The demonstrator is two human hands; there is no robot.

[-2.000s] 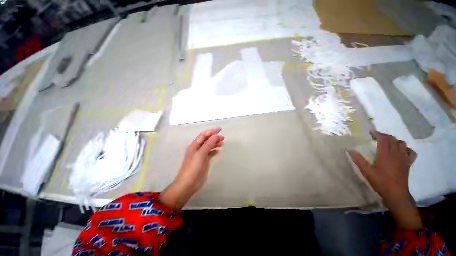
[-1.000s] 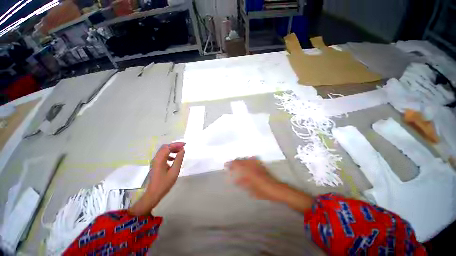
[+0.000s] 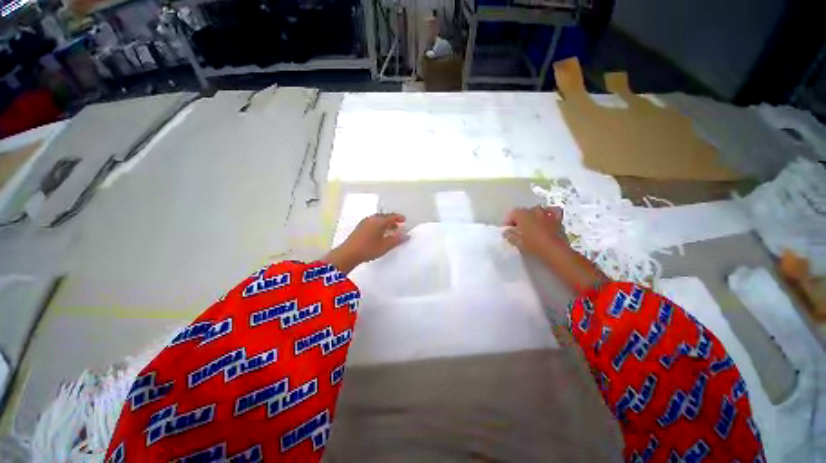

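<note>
A white vest-shaped garment panel (image 3: pixel 453 321) lies flat on the grey-beige table cover in front of me, its two straps pointing to the far side. My left hand (image 3: pixel 373 239) is at the panel's upper left, by the left strap, with its fingertips at the panel's inner edge. My right hand (image 3: pixel 538 228) is at the upper right, right of the right strap, with its fingertips pinched on the panel's top edge. Whether the left fingers pinch the fabric is unclear.
A brown card pattern (image 3: pixel 634 136) lies at the far right. A white sheet (image 3: pixel 435 140) lies along the far side. A tangled heap of white strips (image 3: pixel 616 240) lies beside my right hand. Grey cloth pieces (image 3: pixel 118 145) are at the left. More white panels (image 3: pixel 765 307) lie at the right.
Both hands have moved forward to the panel's upper part; the right hand came in from the right side. The panel's top edge now spans between the hands. The view has shifted.
</note>
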